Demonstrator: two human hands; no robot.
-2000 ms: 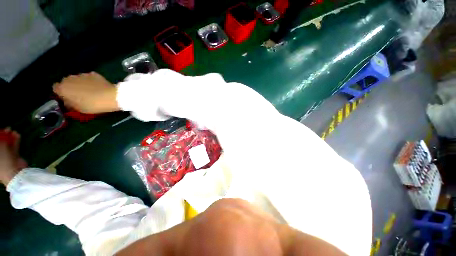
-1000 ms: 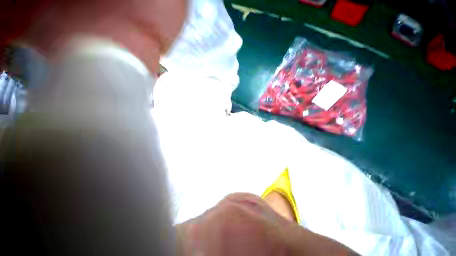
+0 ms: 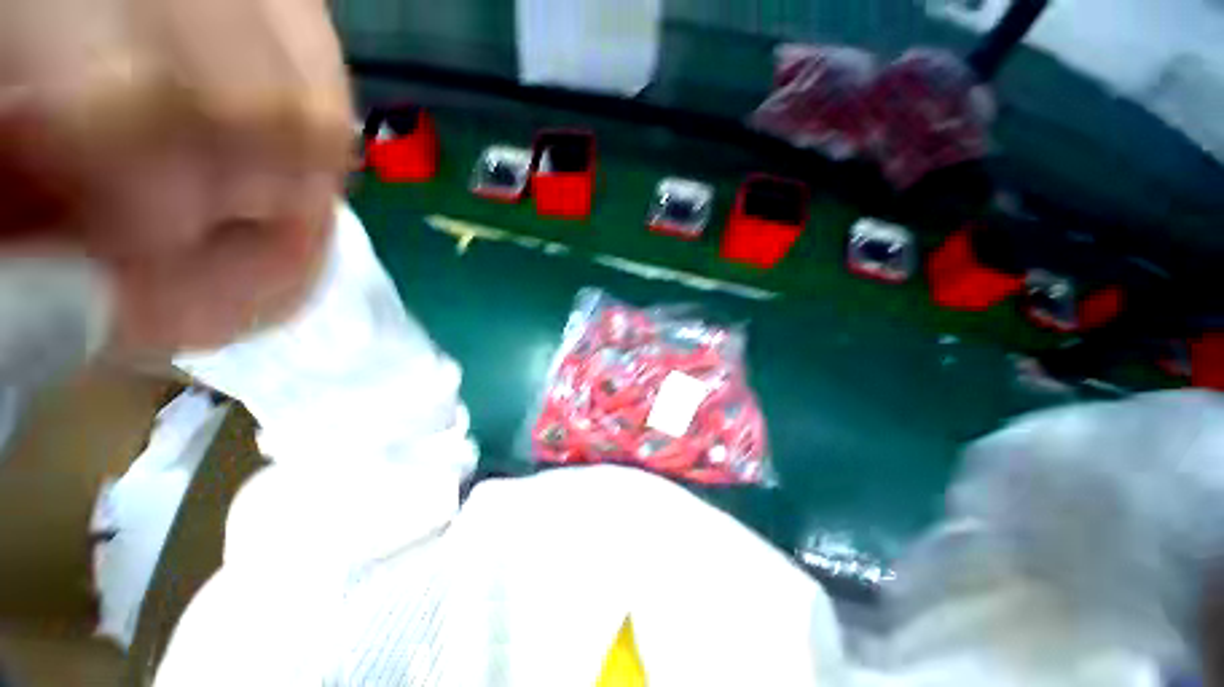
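Observation:
A clear polybag of red loops with a white label (image 3: 644,396) lies flat on the green bench in front of me. A hand, seemingly my left hand (image 3: 201,168), is large, blurred and close to the camera at the upper left, with its fingers bent. A dark red patch shows at its left side; I cannot tell if it is held. A blurred pale sleeve fills the lower right, and my right hand is not visible. Open red boxes (image 3: 762,222) with black insides stand along the belt.
Silver-grey cased devices (image 3: 681,207) alternate with the boxes. Two dark red bulging bags (image 3: 873,108) lie behind the belt. A white sheet (image 3: 588,40) hangs above. A brown carton (image 3: 201,537) with white material is at the lower left.
The view has swung, so the polybag sits nearer the middle and the box row shows again. The near sleeve blurring the left side has gone; a large blurred hand remains at upper left.

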